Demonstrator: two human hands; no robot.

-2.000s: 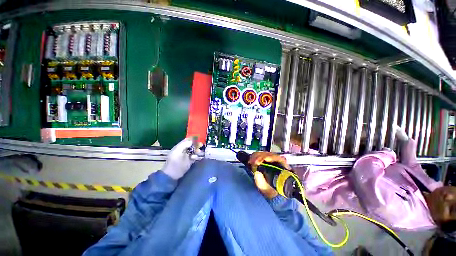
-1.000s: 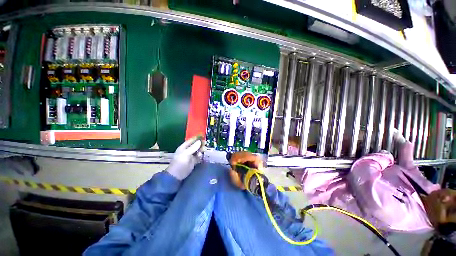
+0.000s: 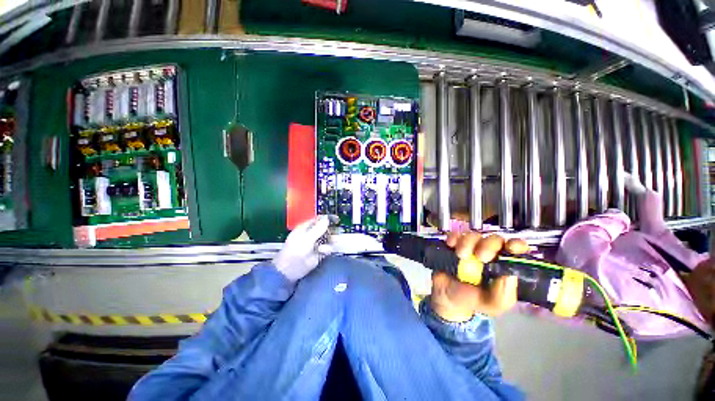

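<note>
The power board with three red-brown toroids [image 3: 376, 152] lies on the dark green carrier pallet [image 3: 270, 94], with a red strip [image 3: 301, 176] along its left side. My left hand [image 3: 304, 246], in a white glove, is at the board's near left corner with the fingertips together; whether it pinches something small cannot be told. My right hand [image 3: 474, 276], bare, is wrapped around the black and yellow electric screwdriver [image 3: 541, 287]. The tool lies nearly level, its front end pointing left at the board's near edge. Its bit cannot be made out.
A second board type [image 3: 129, 149] lies on a pallet to the left. Metal rollers [image 3: 533, 153] run to the right of the pallet. A person in a pink smock [image 3: 607, 251] is at the right, with an arm reaching over the rollers. A yellow-green cable [image 3: 607, 301] trails from the screwdriver.
The screwdriver has swung from pointing steeply toward the board to lying nearly level, its rear now to the right. My left hand has moved slightly right, to the board's near corner. The view has shifted.
</note>
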